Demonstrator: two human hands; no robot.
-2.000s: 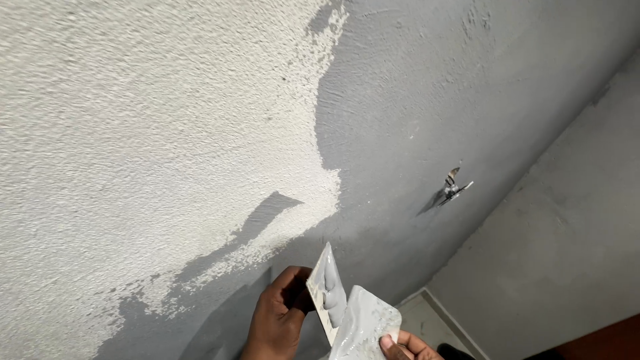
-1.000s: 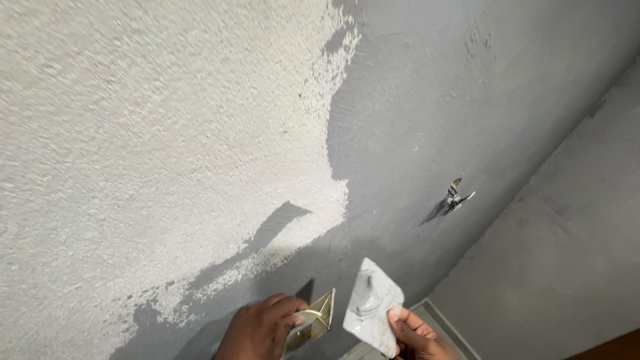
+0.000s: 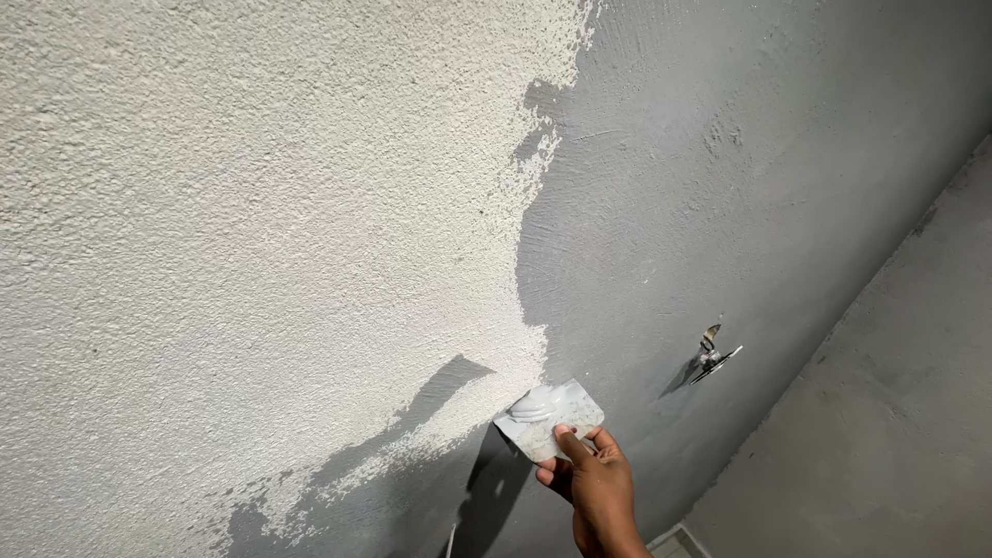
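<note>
In the head view my right hand (image 3: pixel 601 488) grips a flat putty spreader (image 3: pixel 554 438) by its lower edge, thumb on the face and fingers behind. A lump of wet grey filler (image 3: pixel 536 404) lies along its upper left part. The spreader is at the wall, beside the border between rough white plaster (image 3: pixel 310 201) and a smooth grey coat (image 3: pixel 635 225). My left hand is out of view. A thin pale edge (image 3: pixel 450 541) shows at the bottom, left of my right hand; what it belongs to cannot be told.
A small fitting with wires (image 3: pixel 711 356) juts from the grey wall to the right of my hand. An adjoining grey wall (image 3: pixel 876 387) meets it at a corner on the right. A bit of floor (image 3: pixel 674 545) with a pale skirting shows at the bottom.
My right hand has raised the spreader from the bottom of the view to the border of the coat. My left hand, seen earlier holding a second flat tool, has left the view.
</note>
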